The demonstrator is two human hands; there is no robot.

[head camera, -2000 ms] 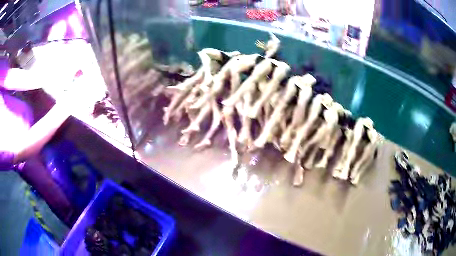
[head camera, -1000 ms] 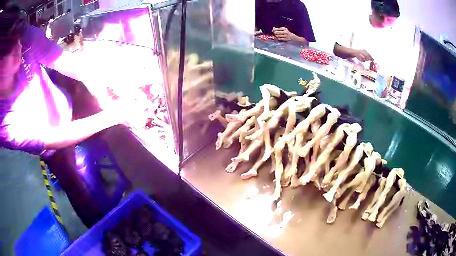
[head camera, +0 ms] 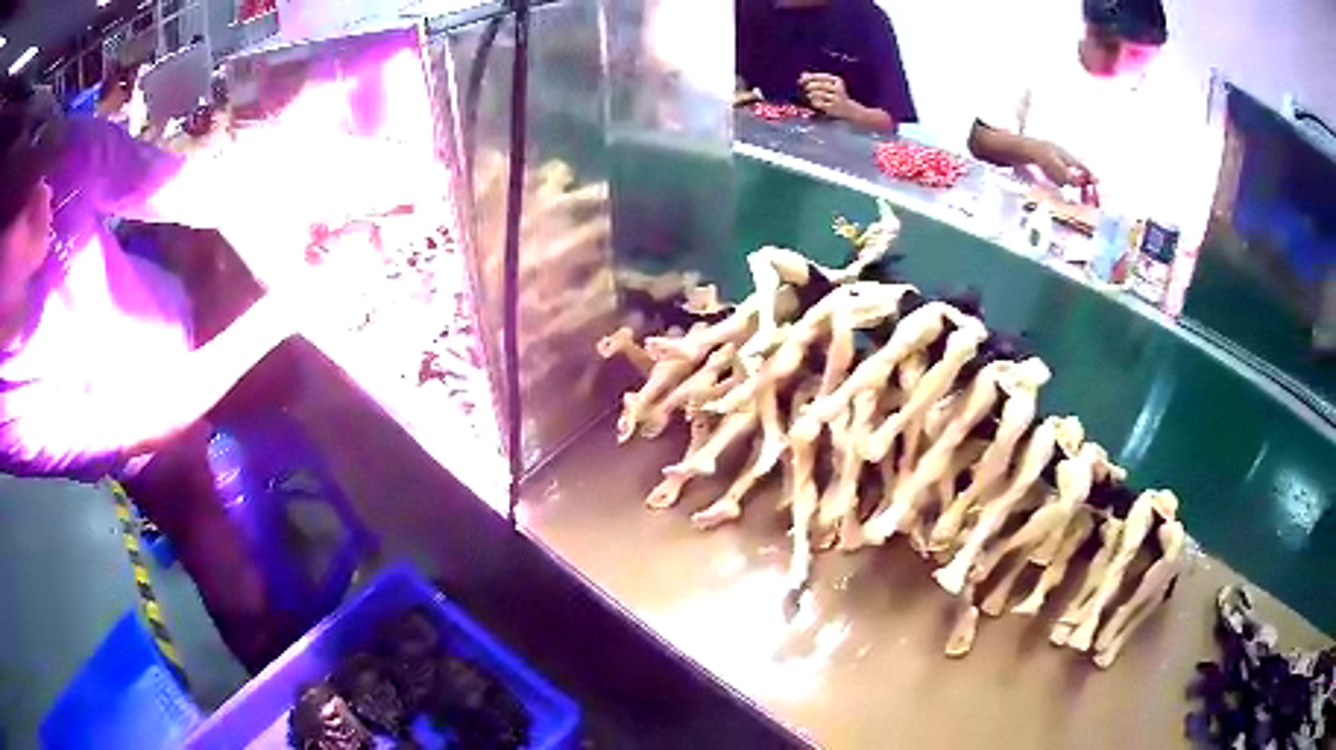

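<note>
Neither my left hand nor my right hand is in view. A long overlapping row of cream leg parts (head camera: 908, 425) lies across the middle, hips toward the green belt and feet toward me. Dark bands show at some hips. A loose heap of small black-and-cream hip pieces (head camera: 1254, 689) is at the lower right, cut off by the picture's edge. Both rest on the tan, shiny cardboard sheet (head camera: 938, 703).
A clear upright panel (head camera: 564, 293) stands left of the legs. Beyond it a person reaches into a brightly lit area. A blue crate (head camera: 550, 711) holds dark brown lumps at lower left. Two people sit behind the green belt (head camera: 1128, 403), near red-and-white pieces (head camera: 920, 164).
The view has swung left since two seconds ago, so the legs appear further right and two people behind the belt have come into view. The person at left has shifted a little.
</note>
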